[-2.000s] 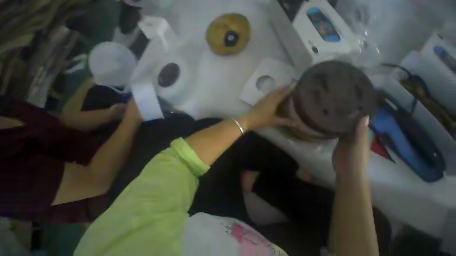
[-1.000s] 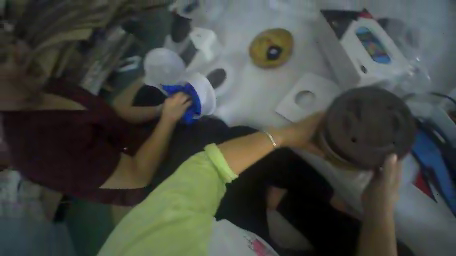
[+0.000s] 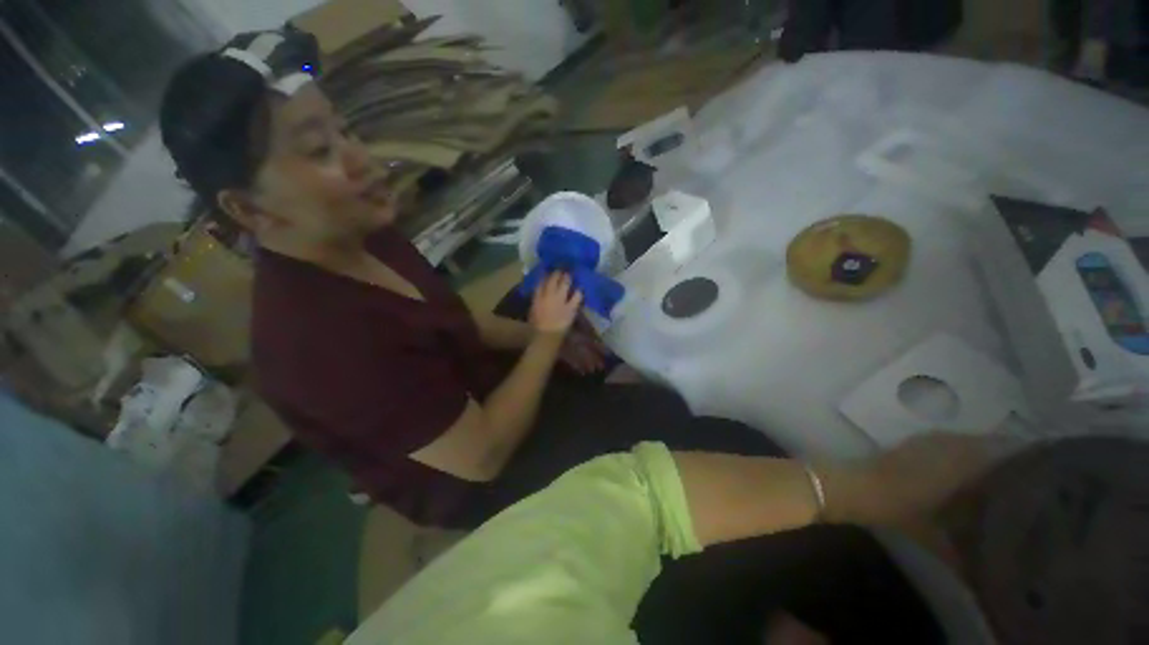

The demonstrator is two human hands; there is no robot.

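Note:
The dark round disc (image 3: 1071,548) is at the lower right, cut off by the picture's edge and blurred. My left hand (image 3: 926,491) is at its left side and grips it; the fingers are blurred and partly hidden. What lies under the disc is hard to make out. My right hand is not in view. A gold disc (image 3: 825,280) with a black centre and a small white mark lies on the white-covered table (image 3: 781,151). A white insert with a round cut-out (image 3: 869,397) lies nearer to my left hand.
A seated person (image 3: 365,365) at the left holds a blue cloth (image 3: 592,287) against a round white part (image 3: 536,224). A small dark disc (image 3: 691,297) lies on the table. A white retail box (image 3: 1086,302) stands at the right. Cardboard piles (image 3: 428,114) are behind the person.
The view has swung left and up, so the dark disc has shifted to the lower right edge and my right hand has left the picture. My left hand stays on the disc.

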